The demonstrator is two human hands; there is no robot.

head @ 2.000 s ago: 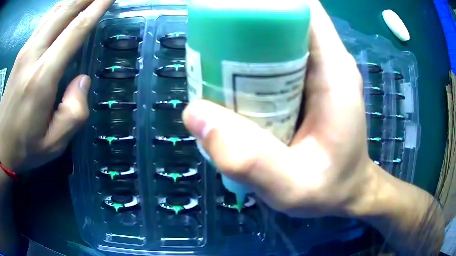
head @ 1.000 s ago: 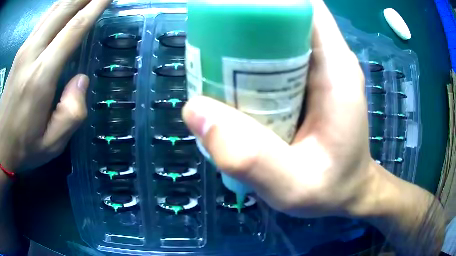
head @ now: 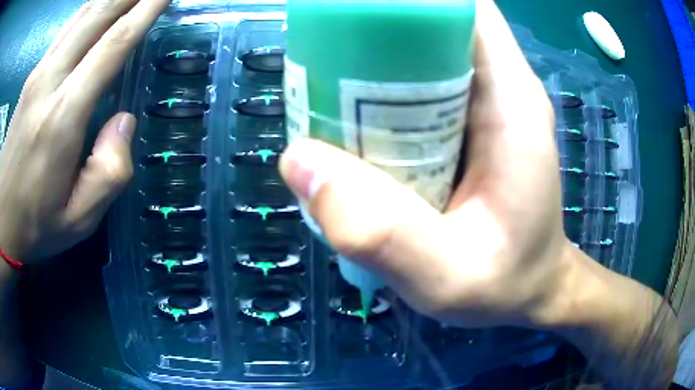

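My right hand [head: 457, 236] grips a green bottle [head: 381, 46] with a white printed label, tilted nozzle down. The nozzle's green tip [head: 366, 305] is at a dark round part [head: 347, 306] in the third column, bottom row; I cannot tell if they touch. A clear tray [head: 221, 175] holds several dark parts with silver edges and green dabs, such as one at the lower left [head: 183, 307]. My left hand [head: 68, 137] lies at the tray's left edge, fingers extended, holding nothing. The bottle and right hand hide the tray's middle.
A white oval object [head: 603, 35] lies on the dark green mat [head: 651, 99] at upper right. More dark parts with green dabs stand in clear plastic at right. A blue edge [head: 678, 30] is at upper right, brown layered edges [head: 683, 228] at right.
My right hand and the bottle have barely shifted; the nozzle tip stays at the same part. My left hand has moved very slightly left since the earliest frame.
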